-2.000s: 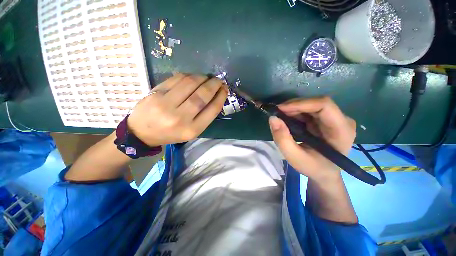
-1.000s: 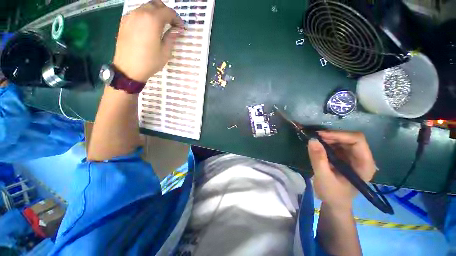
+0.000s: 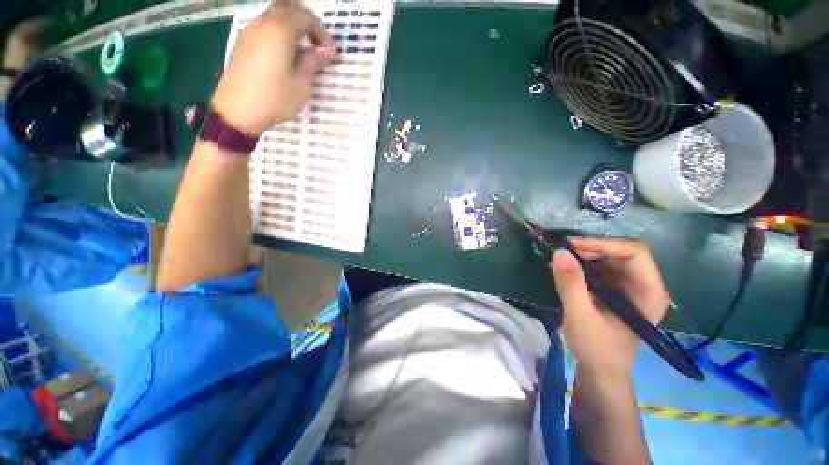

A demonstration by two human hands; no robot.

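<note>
My right hand [image 3: 611,295] holds the black soldering iron [image 3: 627,313], its thin metal tip pointing up-left, a little right of the circuit board. The small white and dark circuit board [image 3: 469,221] lies on the green mat, touched by neither hand. My left hand [image 3: 277,68] is over the upper part of the white component sheet [image 3: 318,173], which bears rows of small brown and dark marks. Its fingertips are close together at the dark marks; whether they hold a part is too small to tell.
A pile of small gold parts [image 3: 401,143] lies right of the sheet. A round dial [image 3: 607,192] lies beside a white cup [image 3: 754,159] of silvery bits. A round-grilled fan [image 3: 618,77] stands behind. A green-white ring [image 3: 112,53] is far left. Another person's blue sleeve [image 3: 68,218] shows at left.
My left hand has left the circuit board and moved up-left over the sheet. The iron has drawn back from the board, still in my right hand. The view has shifted.
</note>
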